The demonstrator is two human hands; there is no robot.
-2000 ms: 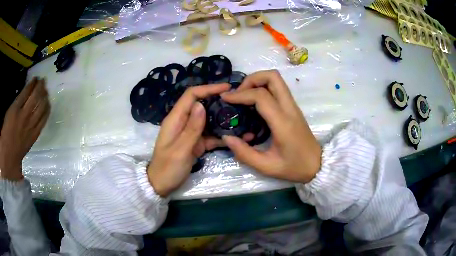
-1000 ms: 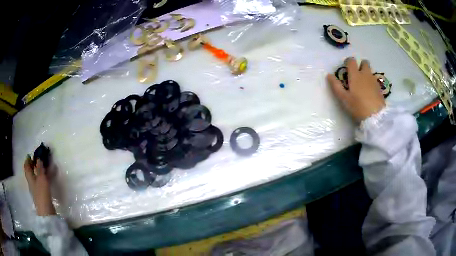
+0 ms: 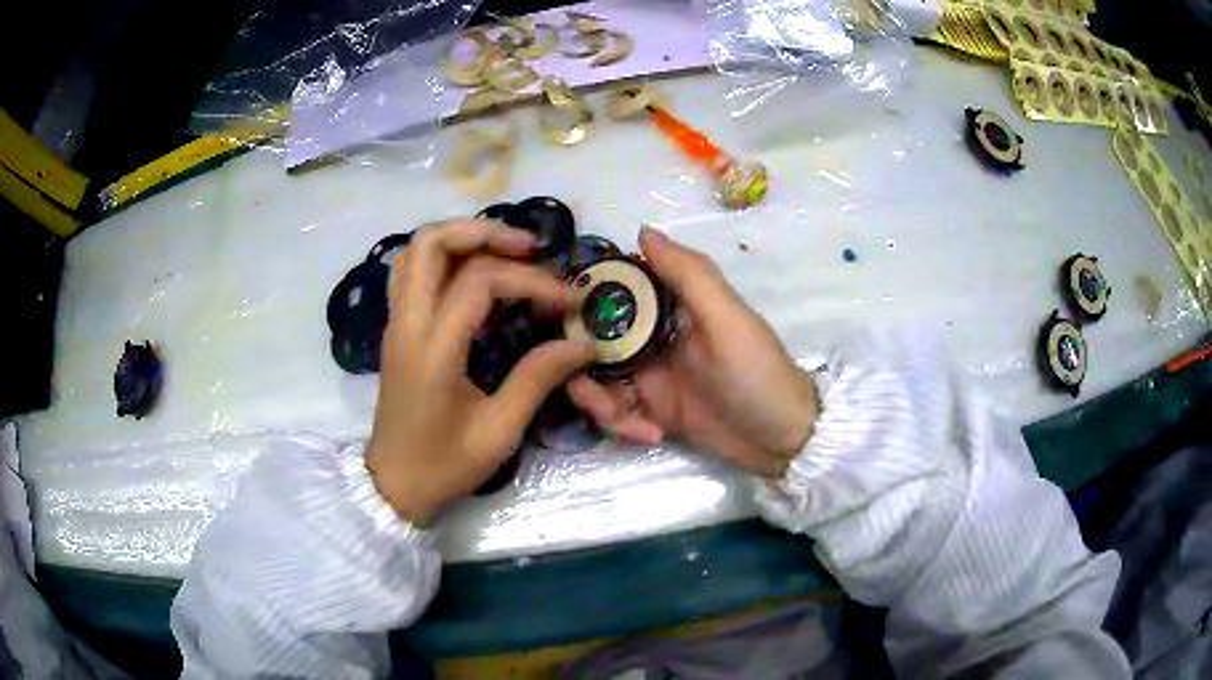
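Observation:
My right hand [image 3: 724, 365] holds a round black unit [image 3: 661, 316] over the middle of the table. The unit's face is tilted up and shows a tan adhesive ring [image 3: 642, 303] around a dark centre with a green spot. My left hand [image 3: 459, 365] has its thumb and index finger pinched at the left edge of the ring; whether liner is lifted there cannot be told. Loose black rings [image 3: 356, 316] lie in a pile behind and under my hands, partly hidden.
Units with tan rings [image 3: 994, 138] lie at right, near die-cut adhesive sheets [image 3: 1083, 90]. A dark unit [image 3: 136, 379] lies at far left. Peeled tan rings [image 3: 565, 113], an orange-handled tool [image 3: 705, 153] and clear plastic [image 3: 798, 47] lie at the far side.
My right hand has come back from the right with a unit, leaving fewer there. My left hand has let go of the dark unit at far left and moved to the middle.

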